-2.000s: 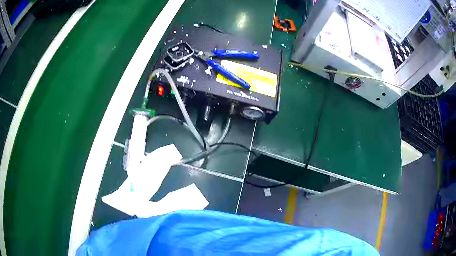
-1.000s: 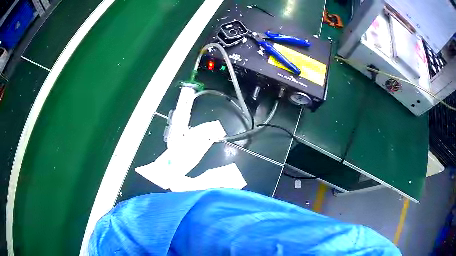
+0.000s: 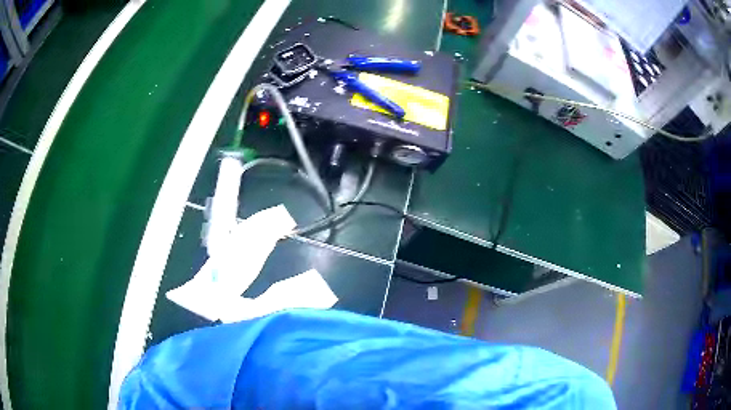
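Neither of my hands is in view; a blue smock sleeve (image 3: 361,364) fills the bottom of the picture. Above it, white wipes (image 3: 260,260) lie on the dark green mat (image 3: 353,280). A pale syringe (image 3: 227,192) with a green end lies against the wipes. A grey-white hose (image 3: 298,142) loops from it to a black controller (image 3: 321,116) with a red light and a round gauge (image 3: 409,154). Blue-handled pliers (image 3: 373,92) lie open on the controller, partly over a yellow label (image 3: 425,106), beside a black open frame (image 3: 294,62).
A green conveyor belt (image 3: 104,200) with a white edge rail (image 3: 172,188) curves along the left. A white machine (image 3: 561,100) stands on the adjoining bench at the upper right, near an orange part (image 3: 462,24). Grey floor with yellow lines shows at the lower right.
The bench things shifted right and up in the picture, then back left, as the head view moved. The things keep their places relative to one another.
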